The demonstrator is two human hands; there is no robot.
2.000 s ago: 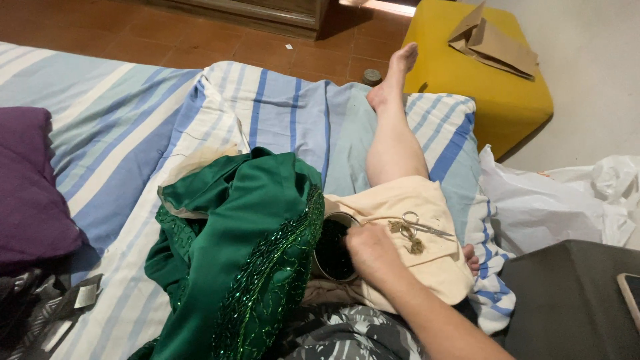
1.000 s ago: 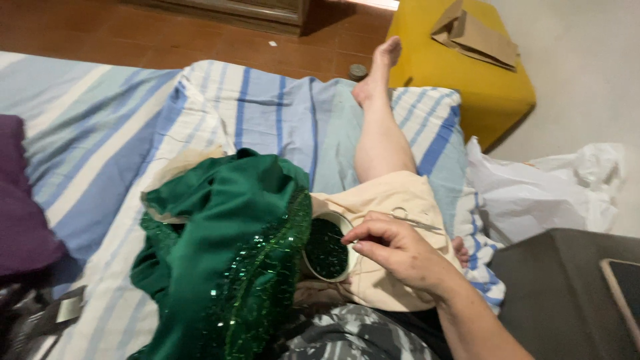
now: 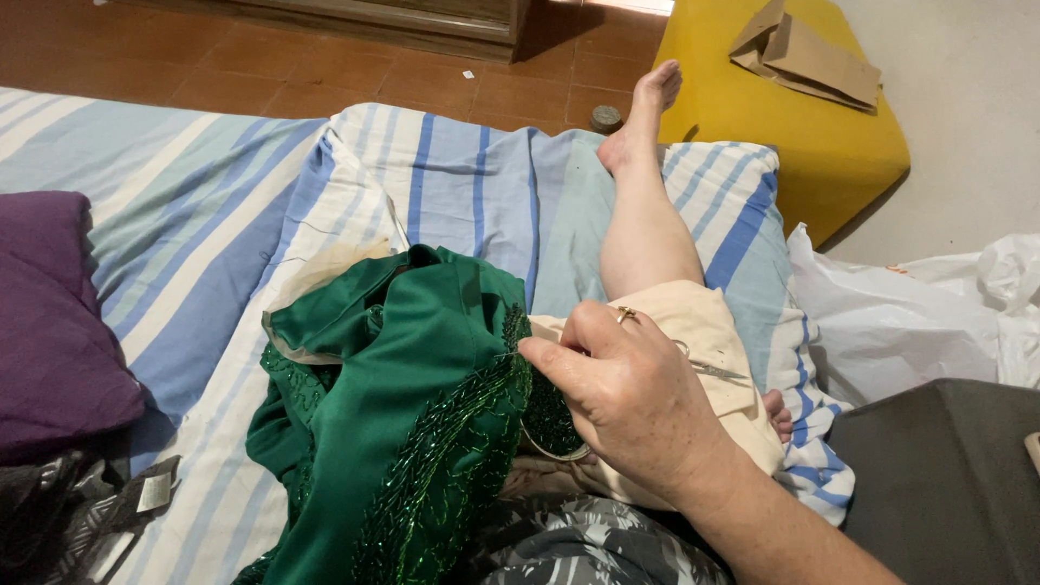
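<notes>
My right hand [image 3: 630, 390] pinches a thin needle between thumb and forefinger, at the beaded edge of a green satin garment [image 3: 414, 325]. Dark green beads run in dense lines down the garment's right side. Partly behind my hand stands a round container of dark green beads [image 3: 556, 418]. Small scissors [image 3: 715, 370] lie on a cream cloth [image 3: 691, 317] over my leg, just right of my hand. My left hand is not visible; the garment may cover it.
A striped sheet [image 3: 479, 203] lies beneath, with a purple cloth [image 3: 57, 325] at left. A yellow ottoman [image 3: 788, 122] bears a folded paper bag [image 3: 812, 61]. White plastic bags [image 3: 902, 309] and a dark grey surface [image 3: 942, 471] are at right.
My right hand has moved from over the bead container to the garment's beaded edge, left of where it was.
</notes>
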